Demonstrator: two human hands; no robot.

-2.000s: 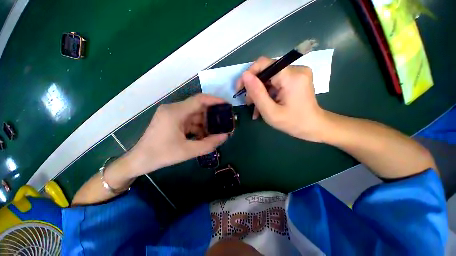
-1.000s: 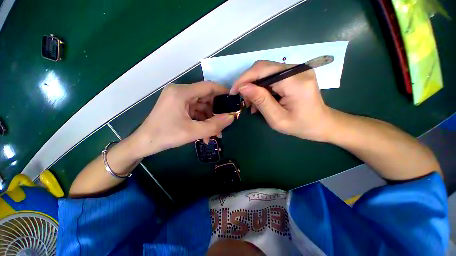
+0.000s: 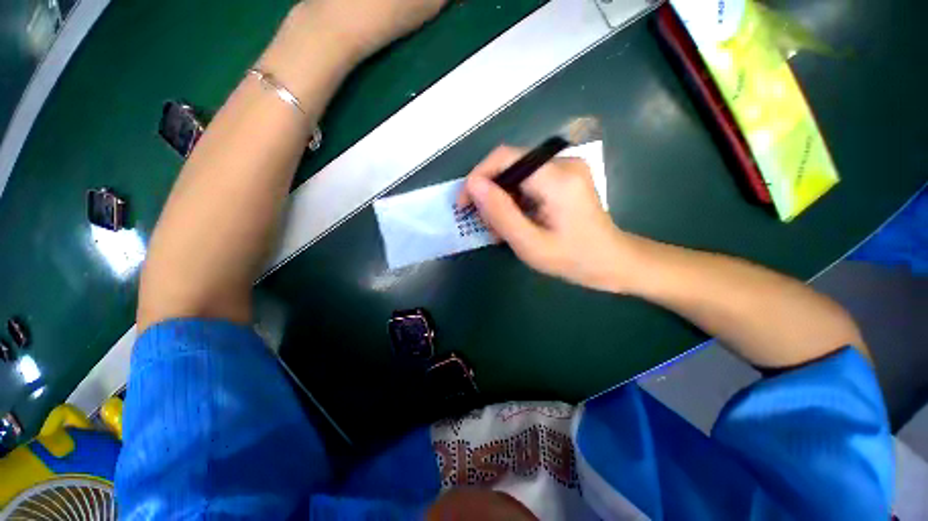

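My right hand (image 3: 544, 219) holds a slim, dark, pen-like tool (image 3: 531, 166) over a white sheet (image 3: 417, 226) with rows of tiny black marks (image 3: 472, 221). The tool's tip is hidden by my fingers. My left hand (image 3: 392, 14) reaches over the belt at the top edge and is cut off there, so its fingers and anything in them are hidden. Two dark watch cases with thin pinkish metal edges lie on the tabletop near me, one at the centre (image 3: 411, 334) and one just below it (image 3: 451, 378).
A pale rail (image 3: 448, 107) crosses diagonally. Beyond it the green belt carries several watches, one (image 3: 181, 128) beside my left forearm and one (image 3: 105, 208) further left. A yellow-green packet with a dark red edge (image 3: 778, 122) lies upper right. A fan (image 3: 61, 499) stands lower left.
My left hand has moved from the centre up over the belt to the top edge; the watch it held no longer shows there. My right hand has come down onto the sheet's marks.
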